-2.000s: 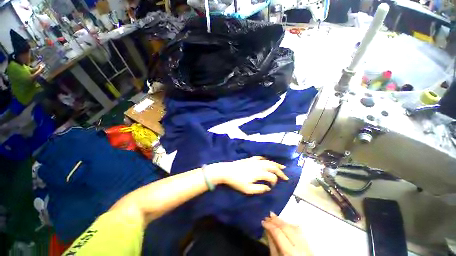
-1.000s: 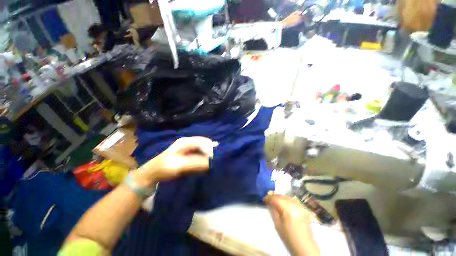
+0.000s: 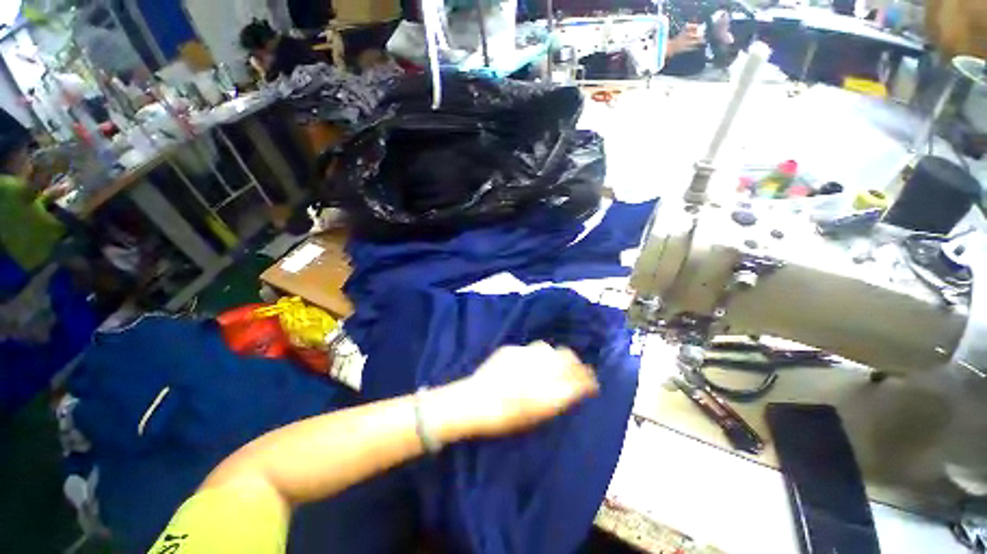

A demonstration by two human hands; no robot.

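Note:
Navy cloth [image 3: 509, 465] lies over the table in front of me, runs up to the machine's needle area and hangs over the front edge. My left hand [image 3: 541, 381] is on the cloth, left of the needle, fingers bent and somewhat blurred; whether it grips the cloth is not clear. The cream-grey sewing machine head [image 3: 801, 308] stands at the right, a bright light at its left end. More navy cloth [image 3: 455, 260] lies behind, by the black plastic bag [image 3: 465, 162]. My right hand is not in view.
Scissors [image 3: 747, 373], slim snips [image 3: 720, 413] and a black phone [image 3: 828, 476] lie right of the needle. A teal-blue garment heap [image 3: 206, 422], a red and yellow bundle [image 3: 284, 327] and a cardboard piece [image 3: 314, 271] are at the left. A person in yellow-green [image 3: 27, 222] sits far left.
My left hand has moved from the raised cloth back to beside the needle. The cloth now covers the table's front part again. My right hand has gone out of view.

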